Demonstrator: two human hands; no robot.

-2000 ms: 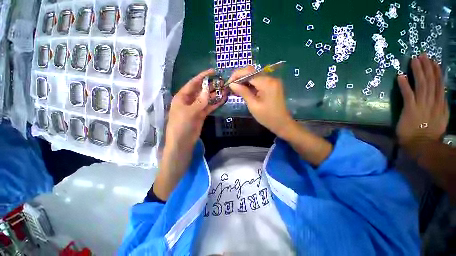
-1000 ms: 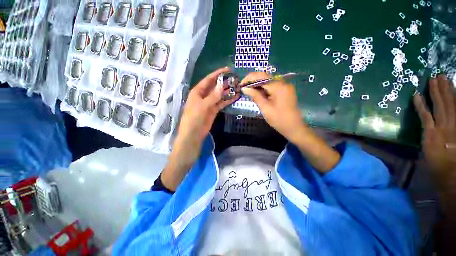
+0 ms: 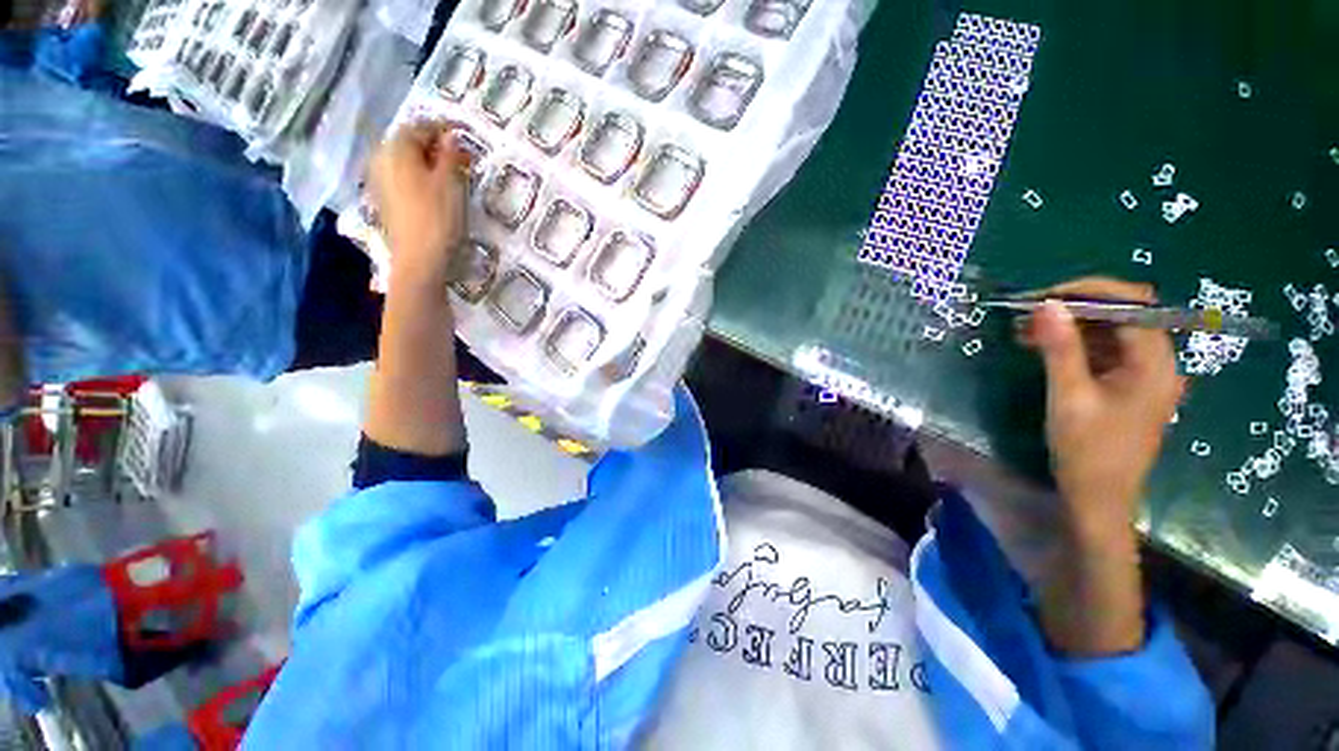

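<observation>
My left hand (image 3: 419, 198) is over the white blister tray (image 3: 599, 198), its fingertips on the edge of a silvery watch case (image 3: 470, 144) at a pocket; the fingers partly hide it. Other cases sit in pockets around it. My right hand (image 3: 1109, 389) holds slim tweezers (image 3: 1145, 313) like a pen, with the tip pointing left, close to the lower end of the blue-and-white gasket sheet (image 3: 958, 147). A few small white-edged pieces lie by the tip. I cannot tell whether the tip holds one.
Loose die-cut pieces (image 3: 1304, 389) lie scattered and heaped on the dark green surface (image 3: 1175, 59) at the right. Another tray (image 3: 257, 59) and a person's blue smock (image 3: 132, 235) are at the upper left. Red plastic stools (image 3: 169, 587) stand on the floor at the lower left.
The view has swung left. My left hand has moved with the case from in front of me to the tray. My right hand has moved away from the case, still holding the tweezers.
</observation>
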